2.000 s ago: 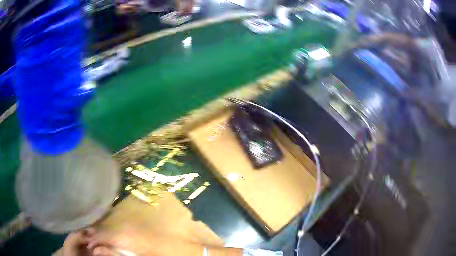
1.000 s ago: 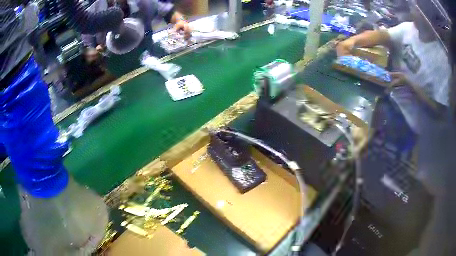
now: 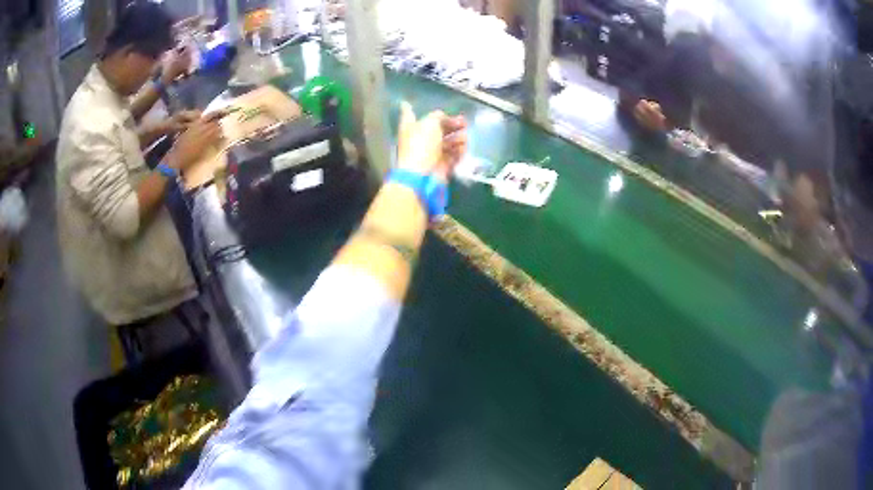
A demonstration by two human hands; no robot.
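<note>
My left hand (image 3: 431,144), bare with a blue band at the wrist, reaches out over the near edge of the green conveyor. Its thumb points up, apart from the curled fingers. A white housing (image 3: 526,183) with small dark parts inside lies on the conveyor just right of the hand. A short white bundle (image 3: 477,172) runs from the housing towards my fingers; whether they grip it is hidden. My right hand is out of the picture.
A speckled rail (image 3: 574,330) divides the conveyor from the dark green bench (image 3: 459,383). A black machine (image 3: 297,177) and a post (image 3: 367,86) stand beside my forearm. A person (image 3: 120,191) works at left, above a black bin (image 3: 158,431) of gold strips. Cardboard (image 3: 601,476) shows at bottom.
The view has swung left. The carton with the black block is out of view, and my left arm now stretches across towards the conveyor.
</note>
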